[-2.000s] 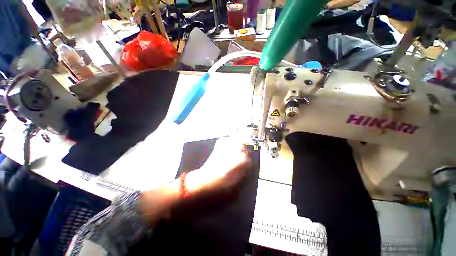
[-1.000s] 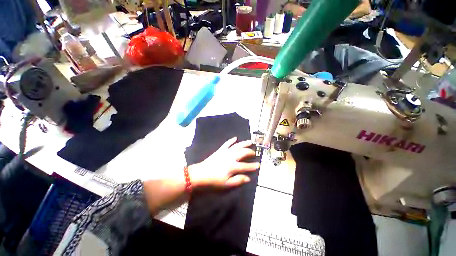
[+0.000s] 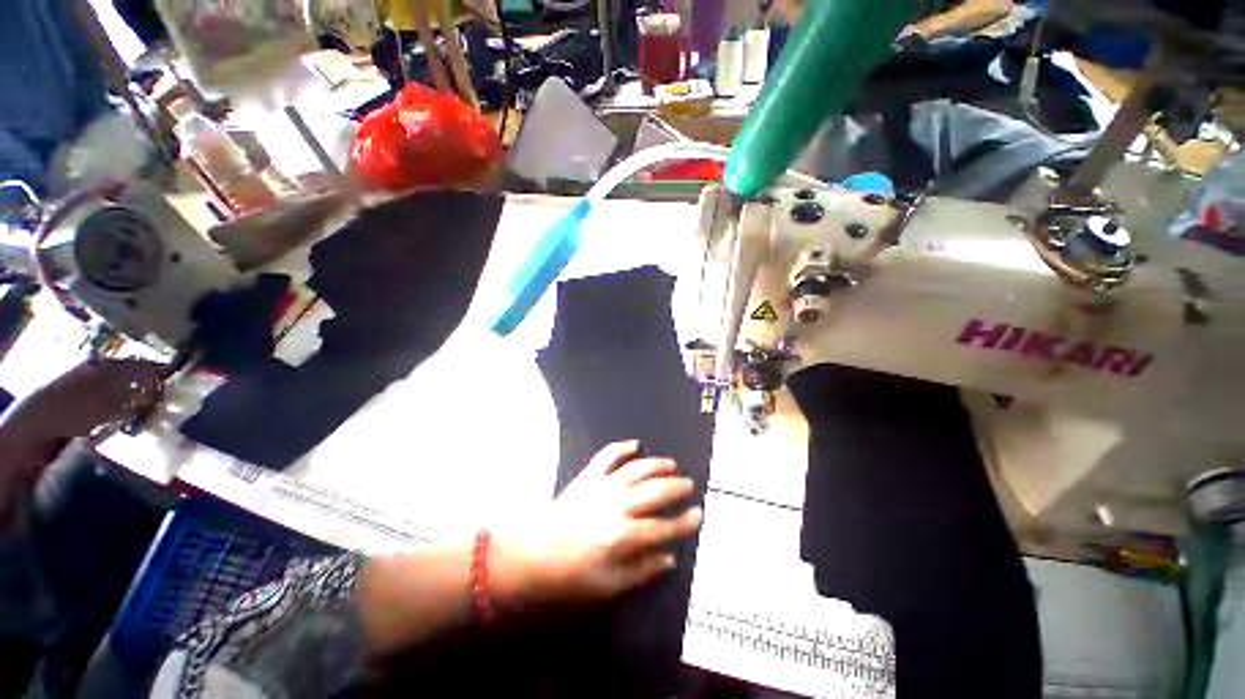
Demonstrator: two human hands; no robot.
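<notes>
A black cut panel (image 3: 621, 355) lies flat on the white table, its right edge running beside the presser foot and needle (image 3: 707, 382) of the cream HIKARI sewing machine (image 3: 942, 294). My left hand (image 3: 614, 526), with a red bracelet at the wrist, rests flat on the lower part of this panel with its fingers slightly spread, below the needle. The panel's lower end runs into dark shadow at the bottom edge. My right hand is not in view.
A black stack (image 3: 396, 307) lies at left, another black piece (image 3: 915, 519) under the machine arm. A blue lamp stick (image 3: 542, 266), green cone (image 3: 819, 89), red bag (image 3: 426, 134) and blue crate (image 3: 205, 574) show. Another person's hand (image 3: 130, 393) is beside the neighbouring machine (image 3: 123, 260).
My left hand has moved down the panel, away from the needle. The panel's top end now reaches farther up beyond the needle. Another person's hand has appeared at the left.
</notes>
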